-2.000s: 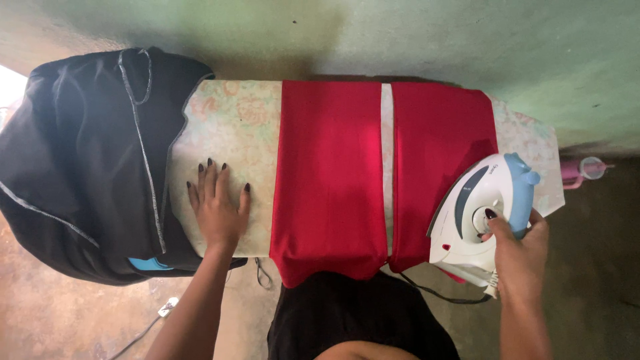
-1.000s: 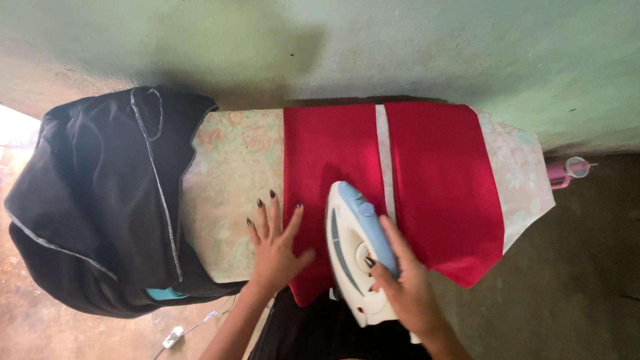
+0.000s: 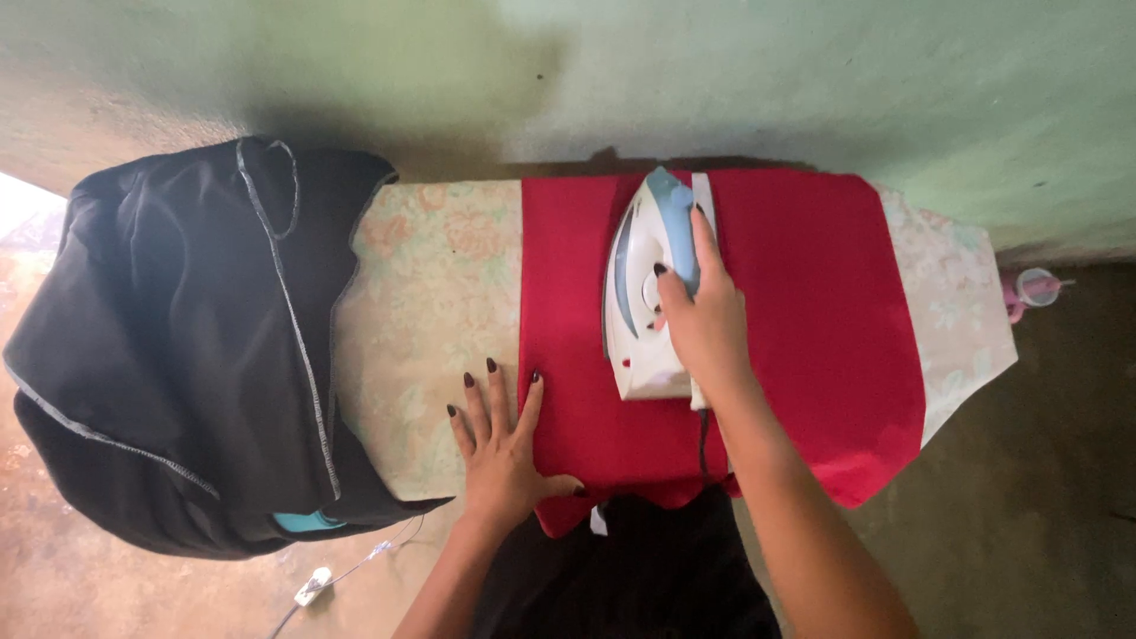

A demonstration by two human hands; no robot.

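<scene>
A red cloth with a pale stripe (image 3: 816, 328) lies spread across an ironing board with a floral cover (image 3: 435, 293). My right hand (image 3: 710, 319) grips the handle of a white and blue electric iron (image 3: 635, 355), which rests on the red cloth just left of the stripe, its tip toward the wall. My left hand (image 3: 501, 453) is flat with fingers spread, over the cloth's left edge and the board cover, its thumb on the cloth near the front edge.
Black fabric with pale overlocked seams (image 3: 177, 293) covers the board's left end. A green wall (image 3: 710, 80) runs along the far side. A white power socket (image 3: 313, 587) with a cord lies at lower left. Beyond the board's right end stands a pink cup (image 3: 1034, 288).
The iron in my right hand has gone from the cloth's right part to its left part, then farther toward the wall. My left hand has moved from the bare cover to the cloth's left edge.
</scene>
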